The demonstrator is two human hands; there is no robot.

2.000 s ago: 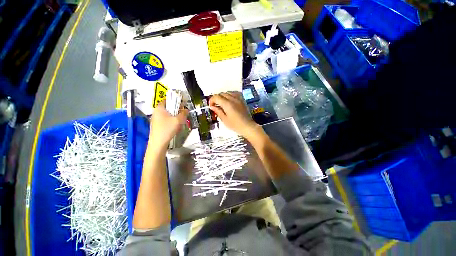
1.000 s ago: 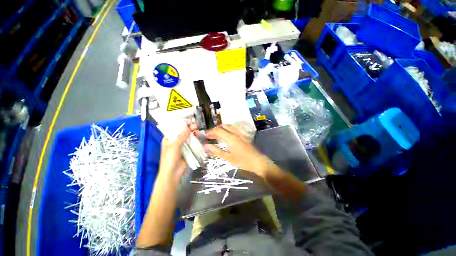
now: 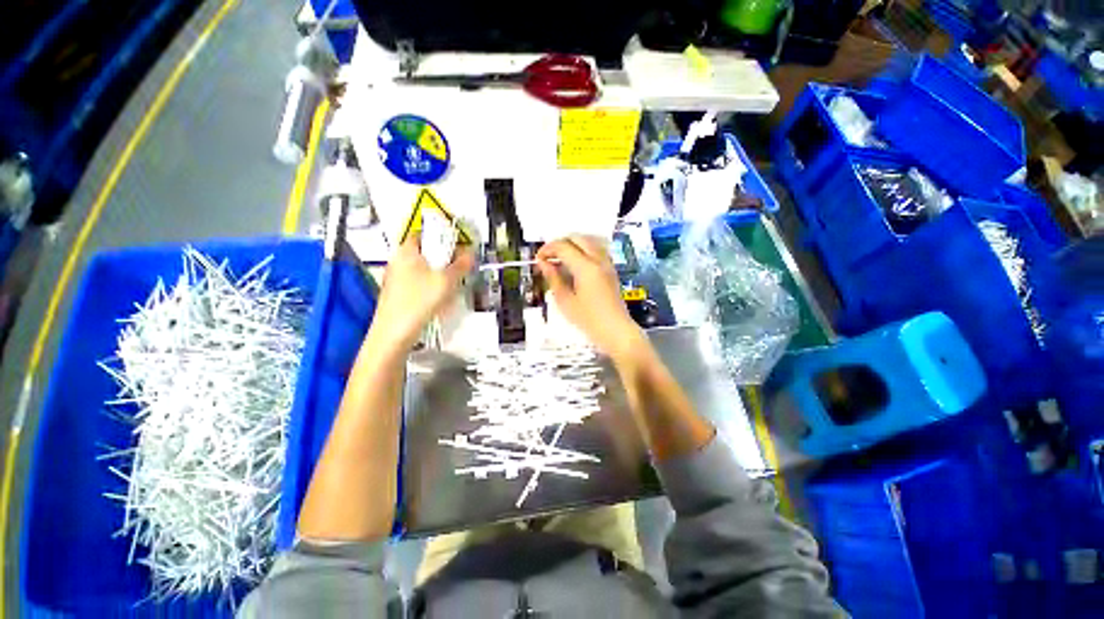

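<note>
My left hand [image 3: 424,284] is left of the dark upright fixture [image 3: 506,260] and holds a bunch of white rods [image 3: 438,239] upright. My right hand [image 3: 581,281] is right of the fixture, its fingertips pinching the end of a single white rod [image 3: 511,264] that lies level across the fixture. Whether the left fingers touch that rod's other end is unclear. A loose pile of white rods [image 3: 533,393] lies on the dark metal plate [image 3: 442,496] below the hands.
A blue tote [image 3: 61,484] heaped with white rods stands at left. Red-handled scissors [image 3: 559,80] lie on the machine ledge. A clear plastic bag [image 3: 739,302] and a small dark control box [image 3: 648,302] are right of the machine. A light blue stool [image 3: 932,363] and blue bins are farther right.
A second ago both hands were together below the fixture over the pile. Now they are apart on either side of it, with a single rod across it. The view has shifted.
</note>
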